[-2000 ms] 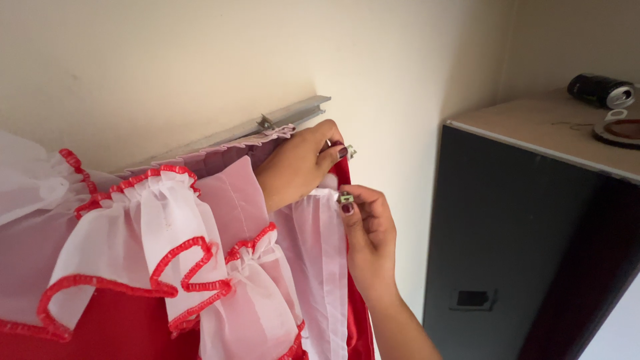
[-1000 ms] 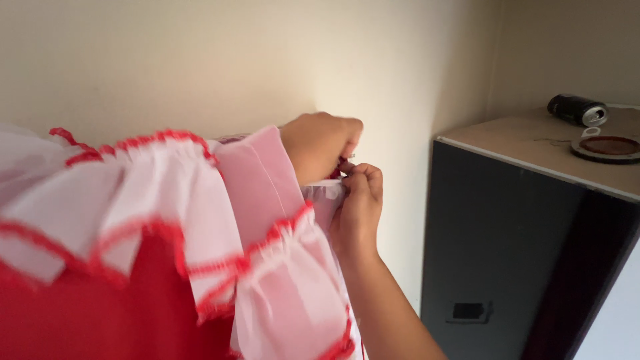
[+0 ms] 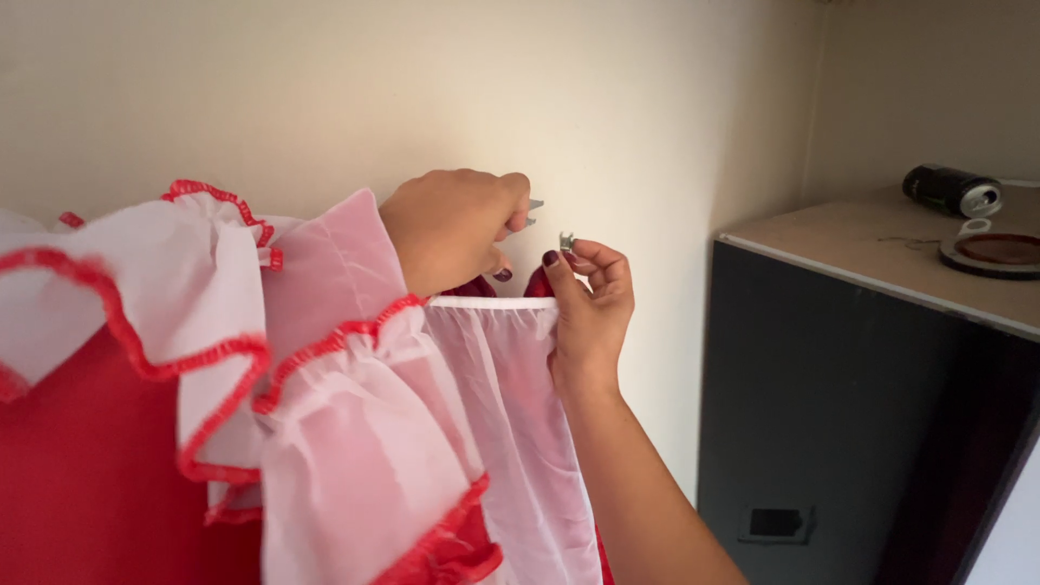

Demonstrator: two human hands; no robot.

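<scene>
My left hand (image 3: 455, 227) reaches out from behind a sheer pink-white curtain panel (image 3: 333, 252), its fingers curled around the end of a grey metal curtain rail (image 3: 532, 213). Its thumb hangs lower, near dark red fabric (image 3: 467, 288). Most of the rail is hidden by hand and cloth. Between thumb and forefinger, my right hand (image 3: 593, 301) pinches a small metal clip (image 3: 566, 241), just right of and below the rail's tip. Beside that hand is the white top band (image 3: 496, 303) of the gathered sheer curtain. White ruffles (image 3: 349, 422) with red edging lie over red cloth (image 3: 89, 471).
Behind the curtain is a cream wall (image 3: 634, 106). At the right stands a dark cabinet (image 3: 821, 390) with a light brown top. On it are a black drink can (image 3: 951, 191) lying on its side and a round dark-rimmed object (image 3: 995, 252).
My hands were close together one second ago and are now apart, with the clip plainly visible in my right fingers. Two seconds ago more of the rail showed. The view has shifted.
</scene>
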